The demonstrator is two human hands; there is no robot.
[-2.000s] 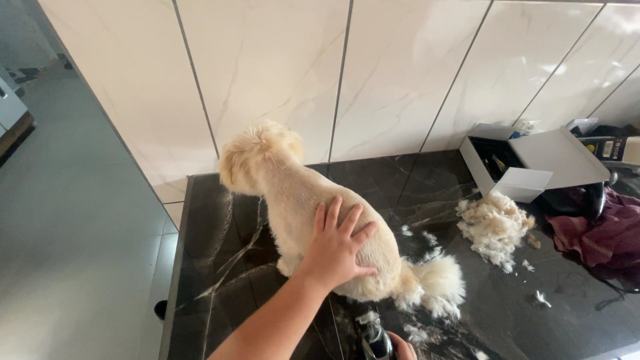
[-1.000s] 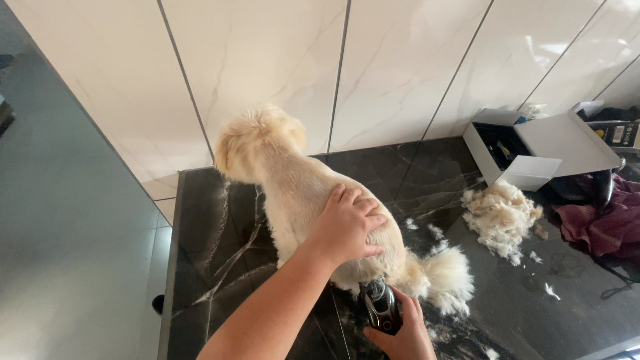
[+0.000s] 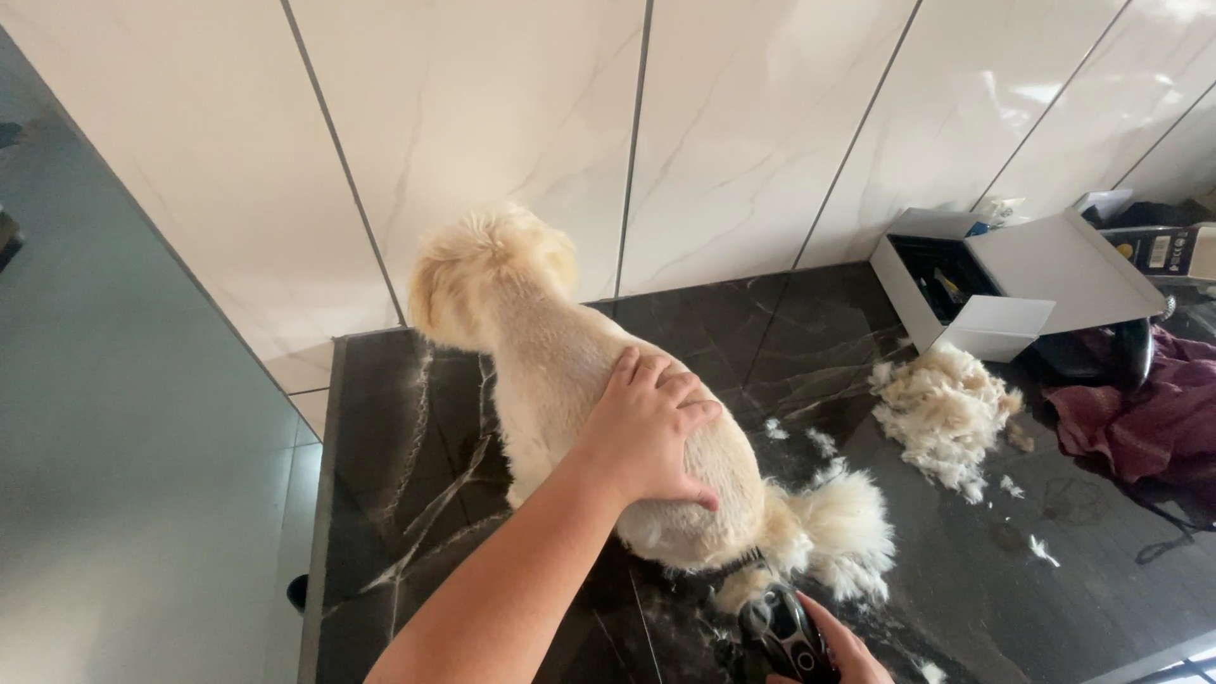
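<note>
A small cream-coloured dog (image 3: 560,370) with a close-clipped back sits on a black marble-look countertop, its head turned away toward the wall. My left hand (image 3: 655,432) lies spread on its back, the thumb apart from the fingers. My right hand (image 3: 841,646), partly cut off by the bottom edge, grips a black electric hair clipper (image 3: 784,632). The clipper's head is at the dog's hindquarters, where a tuft of cut fur (image 3: 746,587) shows. Just right of it lies the fluffy tail (image 3: 845,532).
Right of the dog is a pile of cut fur (image 3: 945,413), with loose tufts around it. Behind stands an open white box (image 3: 1064,271). A maroon cloth (image 3: 1140,408) lies at the right. Tiled wall (image 3: 494,114) borders the countertop's back; its left edge drops to the floor (image 3: 123,456).
My right hand, mostly out of sight two seconds ago, has come further into view with the clipper, at the dog's rear. My left hand remains on the back.
</note>
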